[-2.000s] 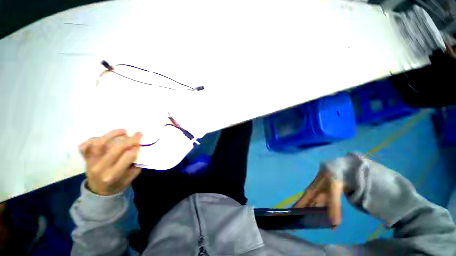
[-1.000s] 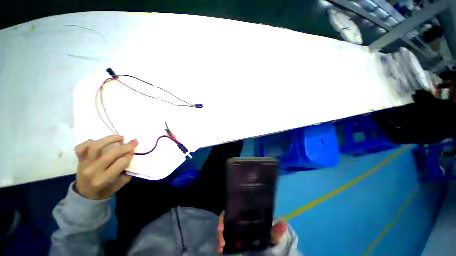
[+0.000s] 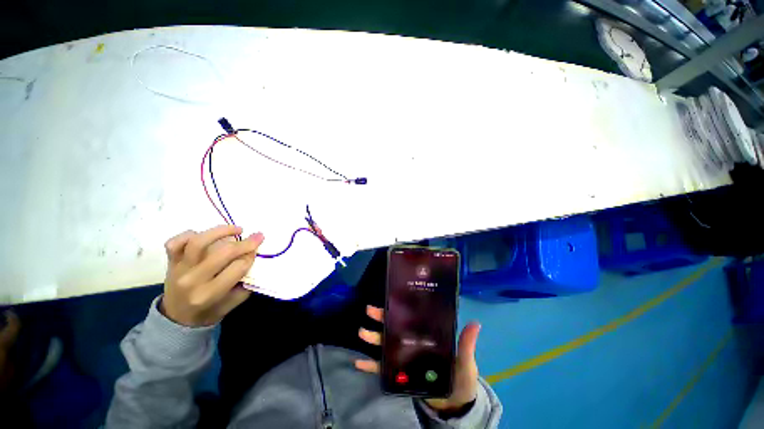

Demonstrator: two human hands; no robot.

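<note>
A white panel [image 3: 289, 281] lies at the bench's near edge, its outline mostly washed out. A red-and-black wire harness [image 3: 291, 244] curves over it, with a black plug [image 3: 226, 126] at the far corner, another small plug [image 3: 360, 181] to the right and a white-tipped end [image 3: 340, 260] near the panel's edge. My left hand [image 3: 209, 272] grips the panel's near left edge, fingertips on the wires; its thumb is partly hidden. My right hand [image 3: 463, 369] holds a smartphone [image 3: 421, 323] upright below the bench edge, its lit dark screen showing a red and a green button.
A thin white cord [image 3: 138, 75] lies at the bench's far left. Stacked pale panels [image 3: 719, 126] stand at the bench's right end. Blue stools [image 3: 544, 255] are beneath the bench's right side. A dark belt [image 3: 335, 17] runs beyond the bench.
The phone has come from low at the right to upright in front of me, and its screen is now clearly lit. My left hand keeps its grip on the panel. The view has shifted slightly.
</note>
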